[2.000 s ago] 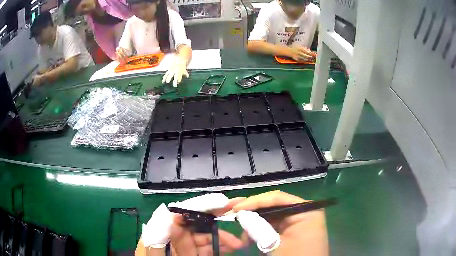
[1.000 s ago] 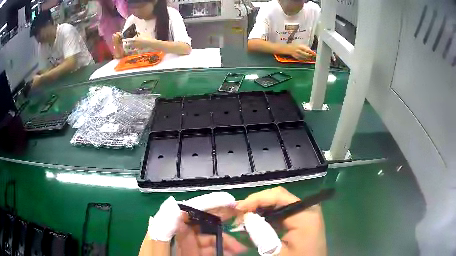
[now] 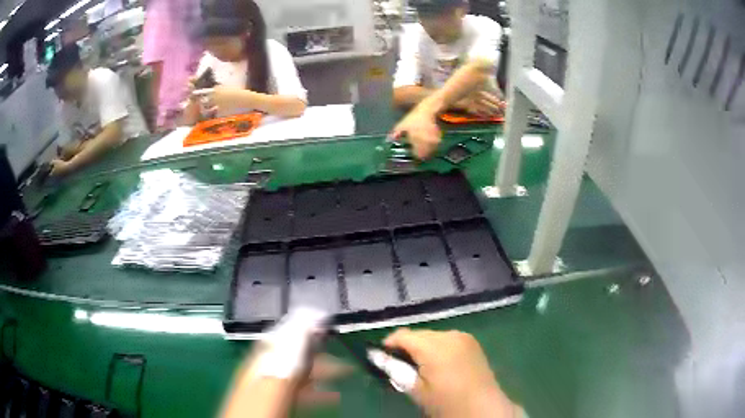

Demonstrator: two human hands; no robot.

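Note:
A black phone middle frame [image 3: 356,353] is between my hands, just in front of the empty blister tray, and is blurred. My left hand [image 3: 286,359], with white finger cots, is at the frame's left end; motion blur hides its exact grip. My right hand [image 3: 445,363], with a white finger cot on the thumb, is closed on the frame's right side. The tweezers cannot be made out.
The empty black blister tray [image 3: 368,273] lies ahead of my hands. Bagged parts [image 3: 176,220] lie left of it. Another frame [image 3: 127,384] lies at lower left. A white post [image 3: 555,188] stands right. People sit opposite, one reaching toward a frame.
The held frame has tilted and my hands have shifted. The tweezers seen before are no longer discernible. The loose frame at lower left has moved left. The person opposite at right has reached forward.

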